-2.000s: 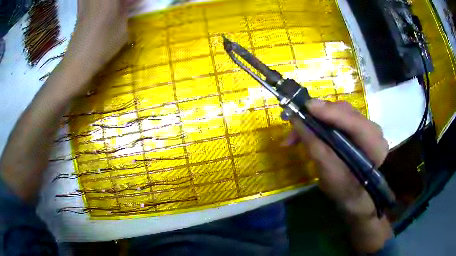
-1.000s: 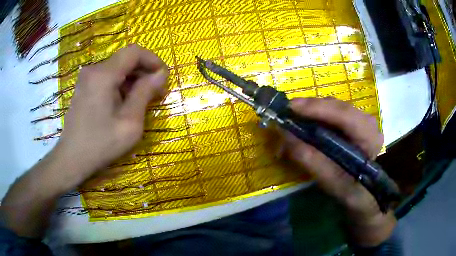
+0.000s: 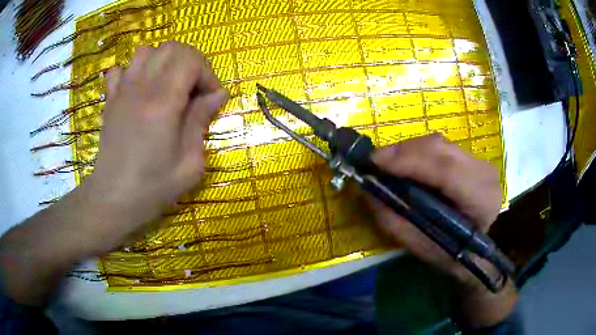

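My right hand holds the black soldering iron, with its thin feed tube alongside. The tip points up and left over the yellow film sheet; I cannot tell if it touches. My left hand is over the left half of the sheet, thumb and forefinger brought together a little left of the tip. Whether a wire is between these fingertips cannot be made out. Dark lead wires lie in rows across the sheet's left part, some partly hidden under my left hand, their ends past its left edge.
A bundle of red-brown wires lies at the upper left on the white board. A dark block with a black cable is at the upper right. A second yellow panel is at the far right edge.
My left hand has come down from the top left onto the sheet, near the iron tip. The iron tip has moved left and lower in view. The sheet's upper-left wires now show.
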